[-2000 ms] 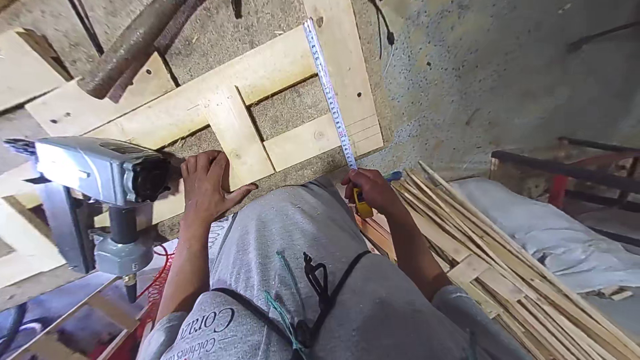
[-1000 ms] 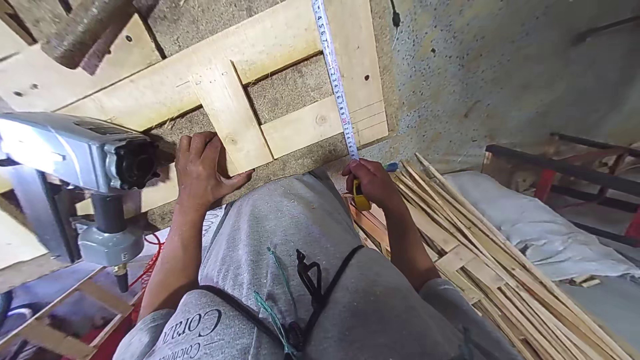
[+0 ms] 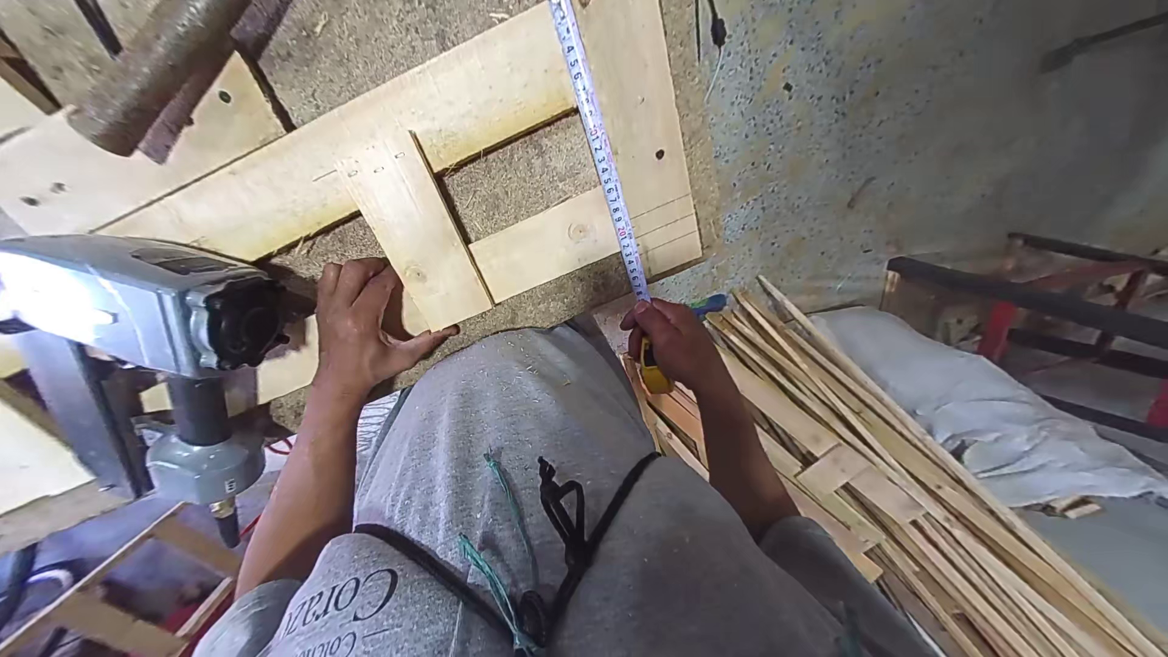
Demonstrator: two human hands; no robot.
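My right hand (image 3: pixel 673 342) grips a yellow tape measure (image 3: pixel 653 367) close to my body. Its white blade (image 3: pixel 602 155) runs up and away across a wide pale board (image 3: pixel 643 119) that bears pencil lines near its lower end. My left hand (image 3: pixel 356 324) rests at the near end of a short wooden crosspiece (image 3: pixel 420 237), thumb stretched along its end and fingers bent at its left edge. That crosspiece overlaps a long wooden board (image 3: pixel 319 169) and a narrower slat (image 3: pixel 547 230). A pneumatic nail gun (image 3: pixel 137 292) sits left of my left hand.
Thin wood strips (image 3: pixel 876 484) lie piled at the right, beside a white sack (image 3: pixel 985 401) and a red and black metal frame (image 3: pixel 999 338). A rough round bar (image 3: pixel 155 78) crosses the upper left. A wooden frame (image 3: pixel 109 611) is at the lower left.
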